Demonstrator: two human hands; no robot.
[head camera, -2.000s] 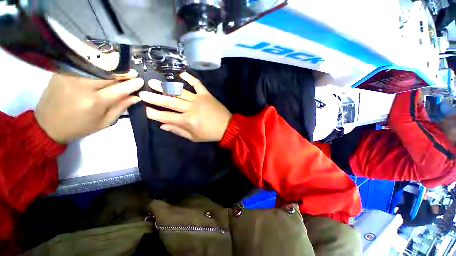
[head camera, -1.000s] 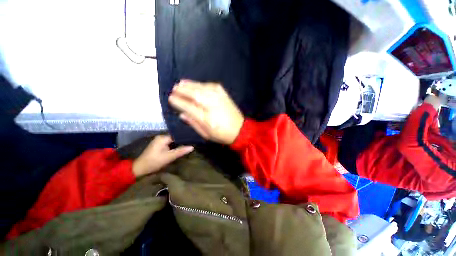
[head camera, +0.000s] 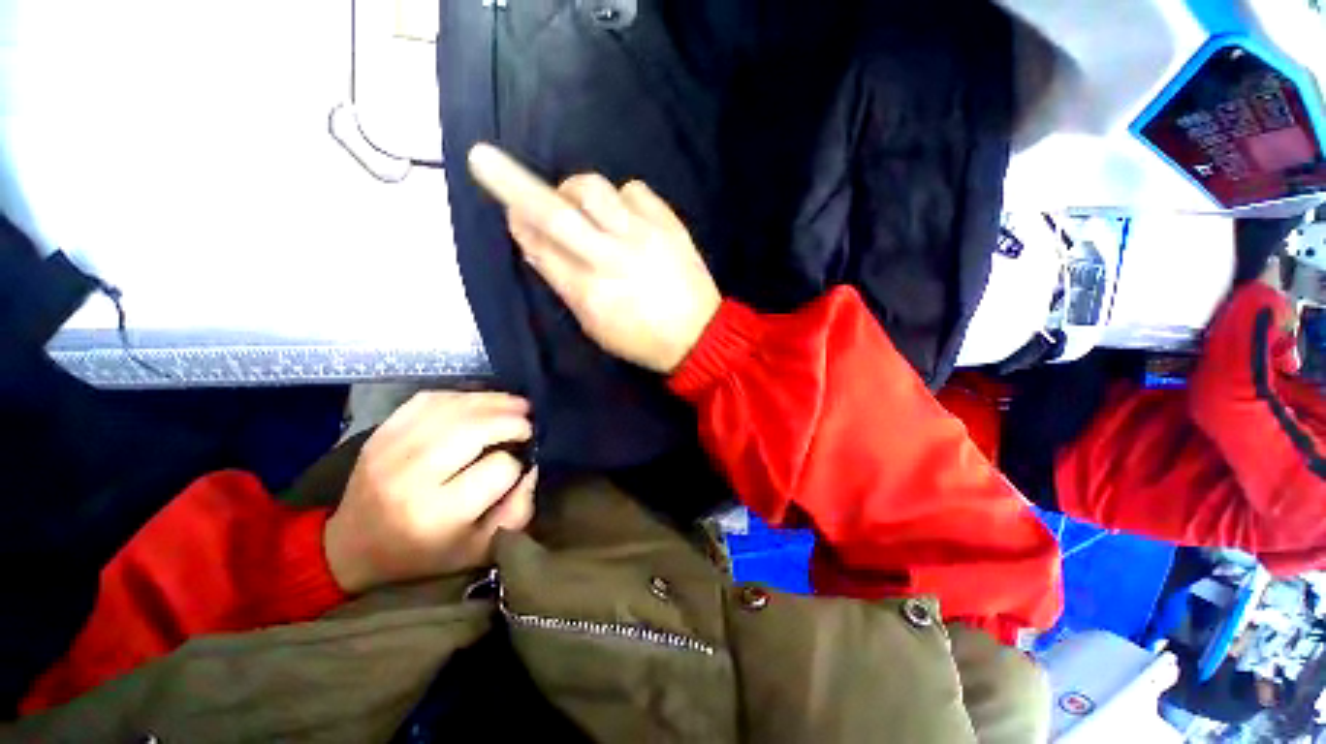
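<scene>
The dark garment piece (head camera: 625, 131) lies over the white machine table, with its long narrow edge strip (head camera: 473, 247) on the left. My right hand (head camera: 604, 269) rests on top of the cloth near the strip, index finger extended, gripping nothing that I can see. My left hand (head camera: 444, 472) is at the cloth's lower left corner by the table's front edge, its curled fingers pinching the edge. A small metal part at the top edge of the picture touches the cloth; the needle area is cut off.
The white table (head camera: 218, 189) has a thin curved outline (head camera: 364, 146). A measuring strip (head camera: 276, 364) runs along its front edge. The control panel (head camera: 1236, 124) is at upper right. A person in a red sleeve (head camera: 1265, 422) is at the right. My olive coat (head camera: 814, 669) is below.
Since two seconds ago, the view has dropped away from the machine head and both hands have left the needle area. In the last second, my left hand has closed on the cloth's edge and my right index finger has extended.
</scene>
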